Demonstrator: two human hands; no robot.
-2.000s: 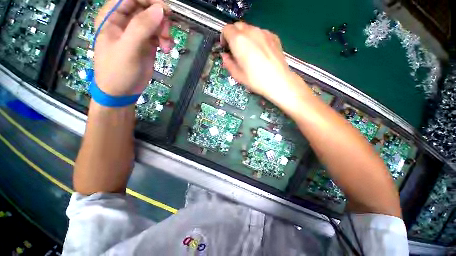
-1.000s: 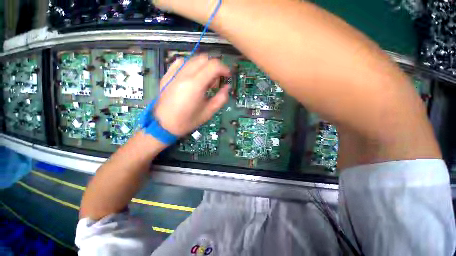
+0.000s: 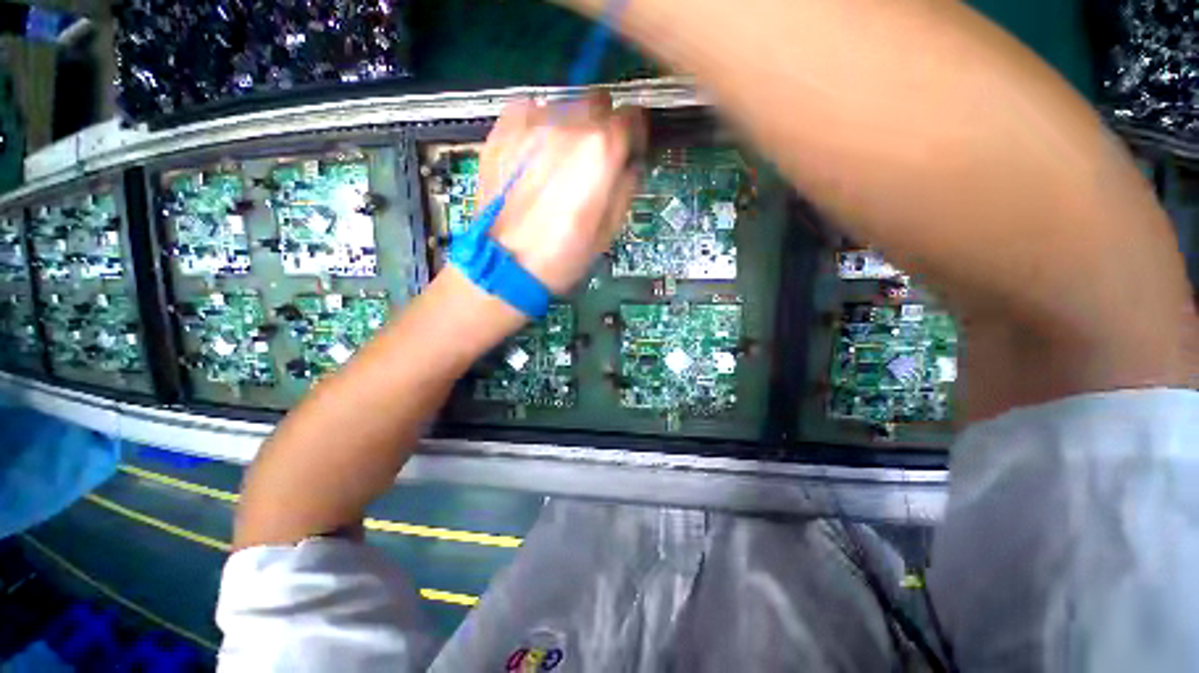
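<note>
My left hand (image 3: 559, 184), with a blue wrist strap (image 3: 497, 272), is over the upper boards of the middle carrier (image 3: 598, 394). Its fingers are curled near the carrier's far edge, and I cannot tell if they hold a part. The strap's cord runs up from the band. A circuit board (image 3: 679, 355) lies in the carrier's lower right, with another board (image 3: 677, 217) above it. The upper left board is mostly hidden by my hand. My right forearm reaches across from the right to the top edge; my right hand is out of the picture.
More carriers with boards (image 3: 326, 217) lie to the left and right (image 3: 894, 362). Silver conveyor rails (image 3: 658, 484) run along both sides. Dark component heaps (image 3: 257, 53) stand beyond the line at left and right, with green mat between. Part of a person in blue (image 3: 53, 460) shows at left.
Over the last second my left hand has moved slightly up and right toward the far rail. My right hand, over the middle carrier two seconds ago, has gone beyond the top edge.
</note>
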